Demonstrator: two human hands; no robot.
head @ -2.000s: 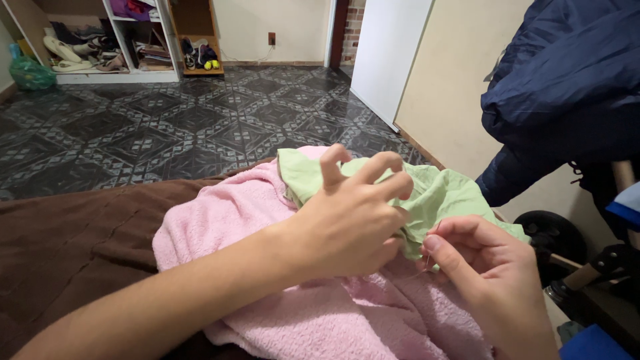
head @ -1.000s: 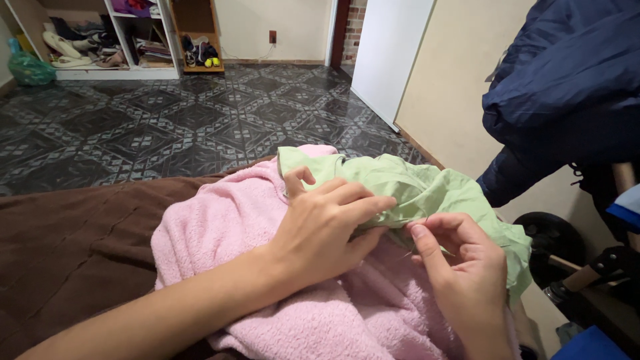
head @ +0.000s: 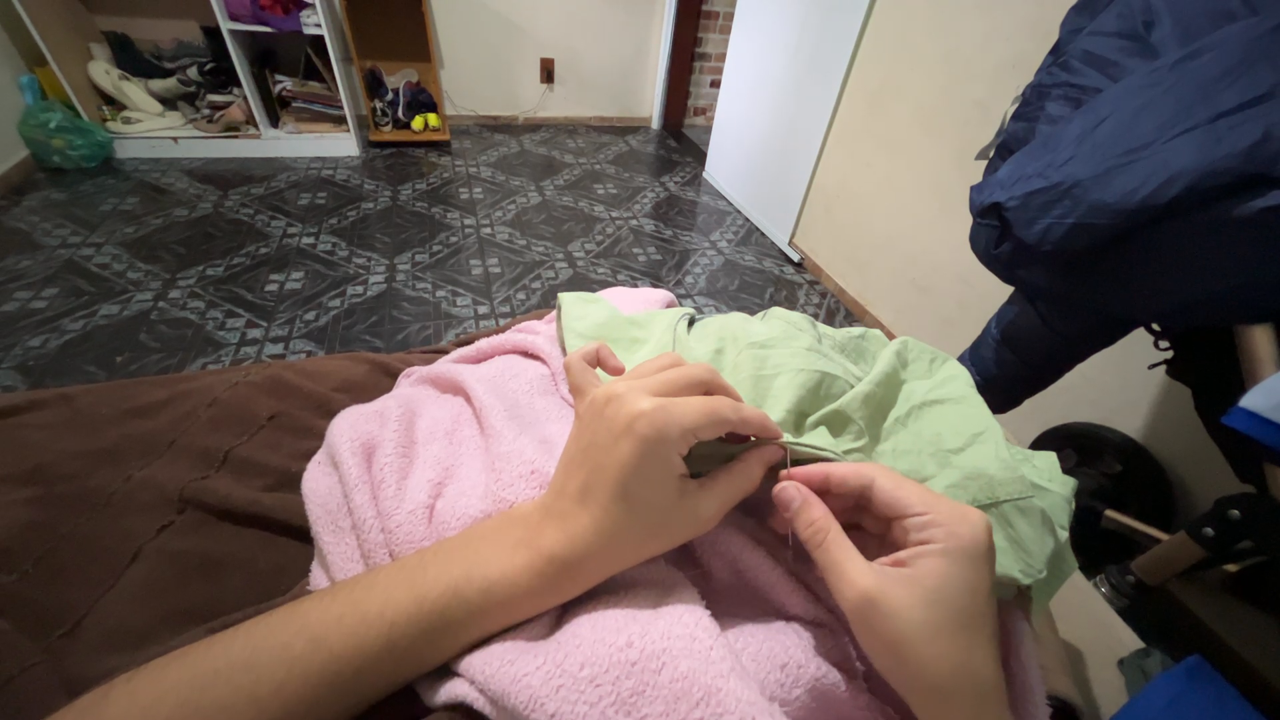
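Light green fabric (head: 850, 380) lies bunched over a pink fleecy blanket (head: 440, 450). My left hand (head: 660, 440) pinches the edge of the green fabric between thumb and forefinger, its other fingers bent above the cloth. Just right of it, my right hand (head: 890, 560) holds a thin sewing needle (head: 789, 460) between thumb and forefinger, upright, with its upper end at the pinched edge. A fine thread seems to hang below the fingertips. Whether the needle's tip is inside the cloth cannot be told.
Brown fabric (head: 130, 470) spreads at the left under the blanket. A dark blue padded jacket (head: 1150, 150) hangs at the right, above a black round object (head: 1105, 480). Across the patterned tile floor (head: 300, 250) stand a white shelf (head: 240, 146) with shoes and a white door panel (head: 785, 110).
My left hand's raised fingers have lowered toward the cloth since two seconds ago. The green fabric's edge has shifted, and the needle now stands upright in my right fingers.
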